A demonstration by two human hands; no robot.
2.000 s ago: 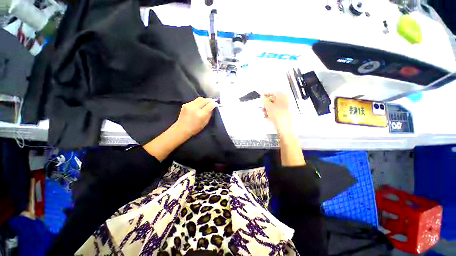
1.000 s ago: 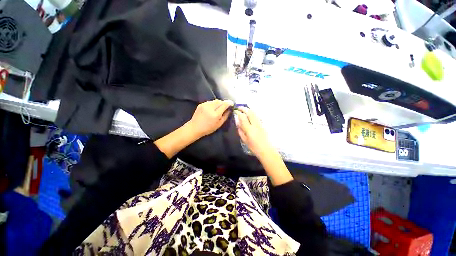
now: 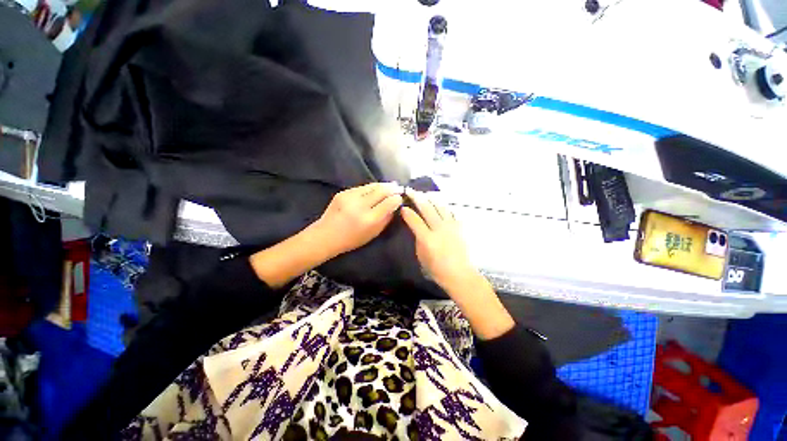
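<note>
A large dark garment piece covers the table left of the sewing machine and hangs over the front edge. My left hand pinches the fabric edge with its fingertips. My right hand meets it there, its fingertips on the same edge. A small dark cut piece shows just beyond the fingertips; whether it is attached is hidden. The presser foot and needle area of the white machine lies a little beyond my hands, with no cloth seen under it.
Thin metal sticks, a black tool and a dark box lie right of the needle. Beside them are a yellow phone and a dark device. Blue crates and a red crate stand below.
My right hand has moved left from beside the small cut piece to my left hand at the fabric edge. The cut piece is now by the fingertips. The view has shifted.
</note>
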